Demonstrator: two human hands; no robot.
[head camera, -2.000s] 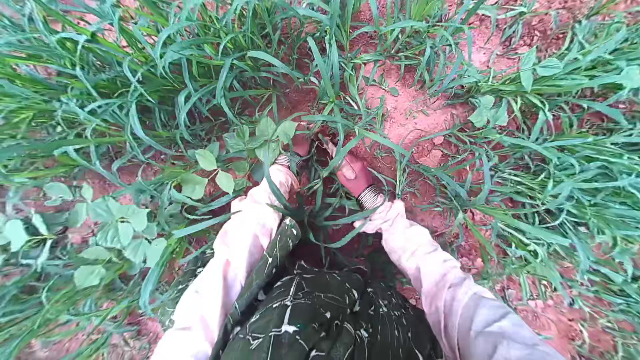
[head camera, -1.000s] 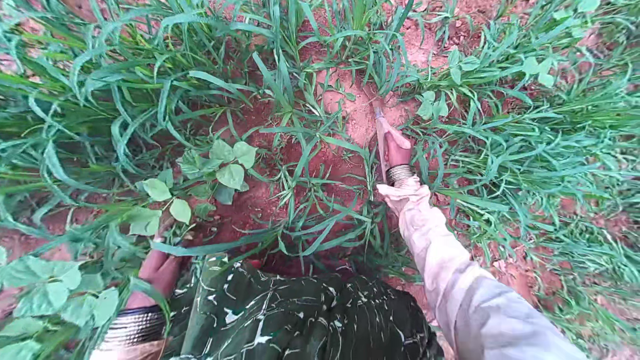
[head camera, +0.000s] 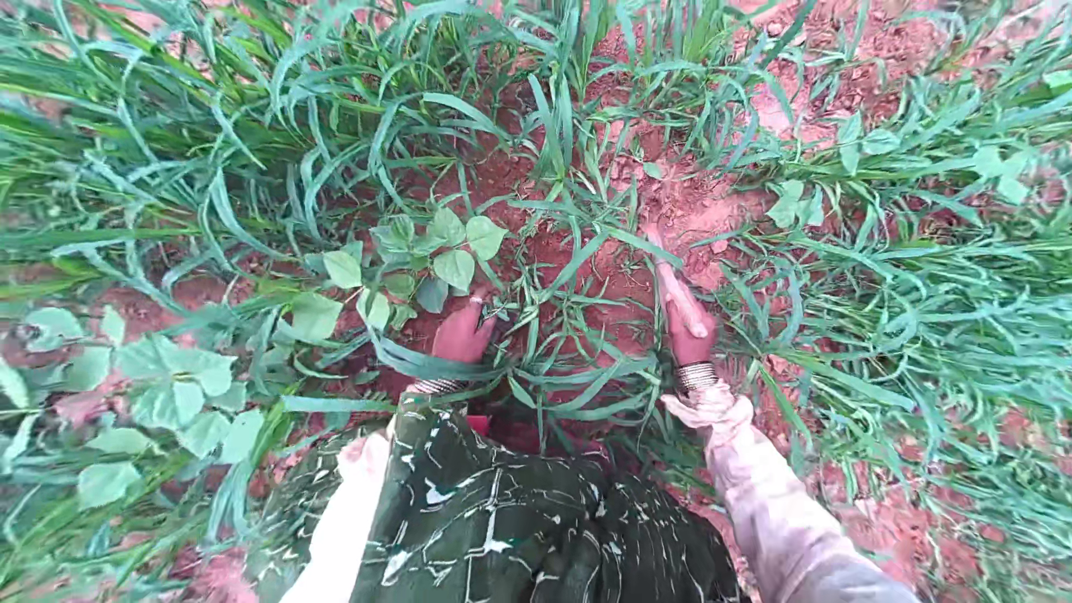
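Observation:
My right hand, with metal bangles at the wrist, is closed around the handle of a hand tool that points up and left toward the red soil. The tool's working end is hard to make out. My left hand reaches low among grass blades, just below a broad-leaved plant. Its fingertips are partly hidden by leaves, so whether it grips anything does not show. Between both hands stands a clump of narrow green grass.
Dense long grass grows at the upper left, and more grass fills the right. Other broad-leaved plants are at the left. Red soil shows between them. Dark patterned cloth covers my lap.
My left hand was beside my right hand, then out at the lower left, and is now back near the broad-leaved plant. My right hand still has the tool.

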